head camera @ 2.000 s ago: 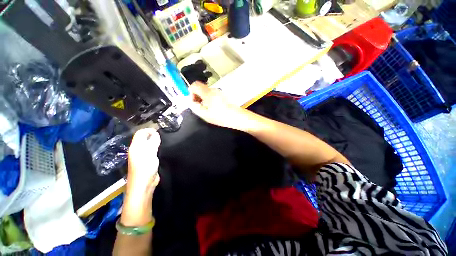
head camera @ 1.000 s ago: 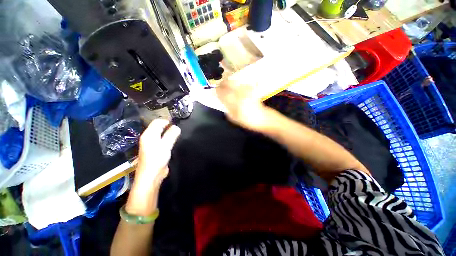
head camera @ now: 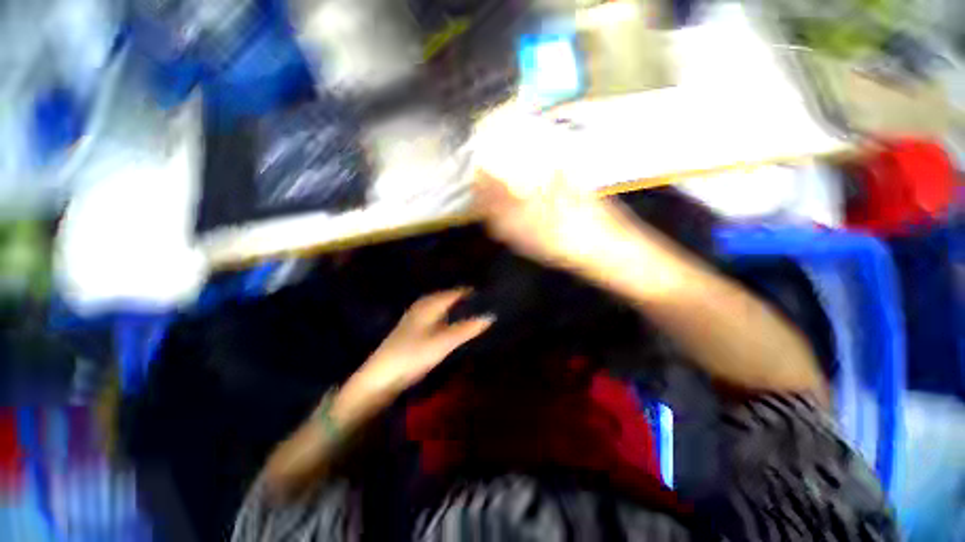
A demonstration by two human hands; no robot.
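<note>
The picture is strongly blurred. The black garment (head camera: 529, 302) lies over the lap below the table edge, above the dark red apron. My left hand (head camera: 423, 344) is over the black cloth, with thumb and fingers apart; whether it pinches cloth cannot be told. My right hand (head camera: 534, 201) is at the yellow-brown edge of the white machine table (head camera: 688, 138), beside the black cloth; its fingers are blurred and any grip cannot be made out. The sewing machine is too smeared to make out clearly.
A blue crate (head camera: 884, 318) stands at the right, with a red object (head camera: 905, 185) behind it. A clear plastic bag (head camera: 307, 159) lies on the table's left part. White cloth (head camera: 127, 238) hangs at the left.
The view has swung, putting the table edge higher. My left hand has left the machine and moved down over the lap. My right hand is at the table edge.
</note>
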